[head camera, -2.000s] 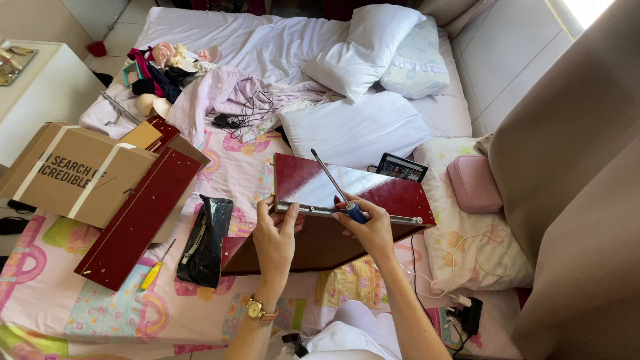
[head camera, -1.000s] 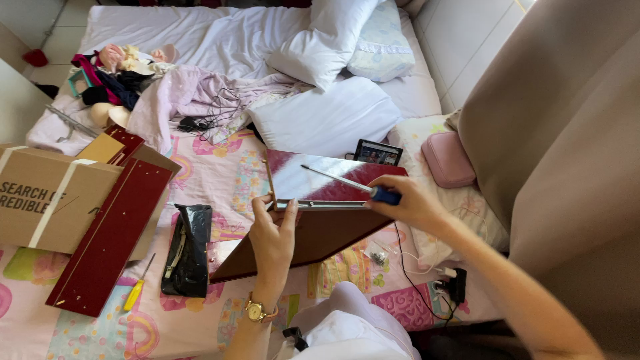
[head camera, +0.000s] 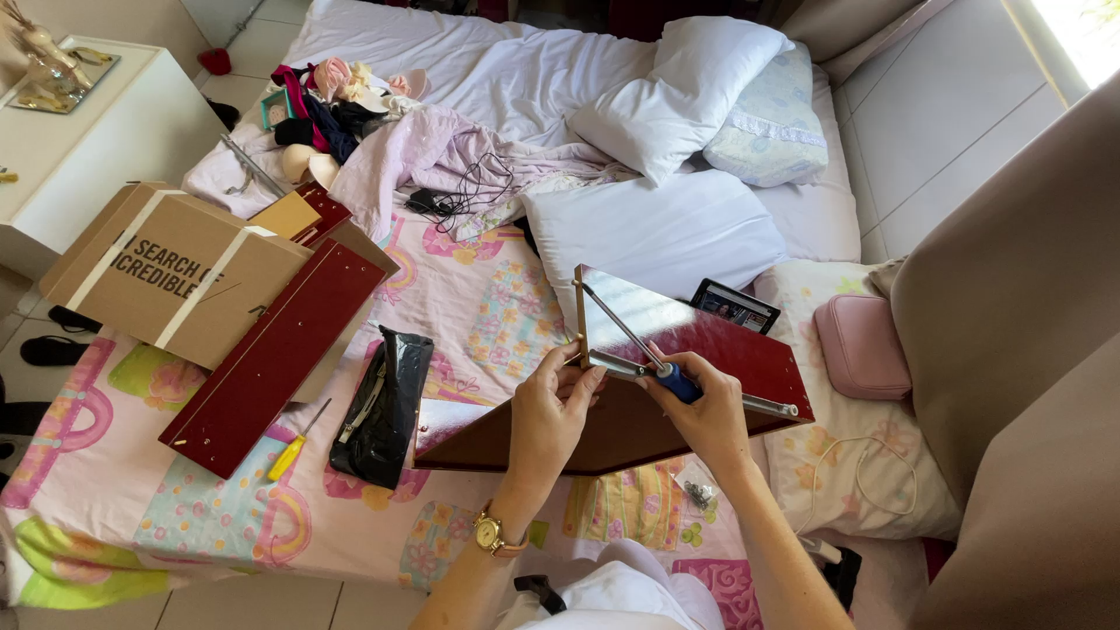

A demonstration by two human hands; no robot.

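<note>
A dark red, glossy furniture panel assembly (head camera: 700, 337) stands tilted before me on the bed. Along its edge runs a metal drawer slide (head camera: 768, 405). My left hand (head camera: 556, 407) pinches the slide's left end against the panel's corner. In my right hand (head camera: 700, 402) is a screwdriver with a blue handle (head camera: 678, 382), its long shaft pointing up and left across the panel; the tip is near the panel's upper left corner. Those right fingers also touch the slide. Whether a screw is held between my left fingers cannot be told.
On the bed lie a yellow screwdriver (head camera: 287, 458), a black plastic bag (head camera: 381, 407), a second red panel (head camera: 276, 359) against a cardboard box (head camera: 179, 271), a tablet (head camera: 735, 306), a pink case (head camera: 863, 346), a small bag of hardware (head camera: 697, 492), pillows (head camera: 656, 232) and clothes.
My right hand, with the blue screwdriver, has come closer to my left hand since one second ago, and the shaft now points more steeply upward. The view has shifted.
</note>
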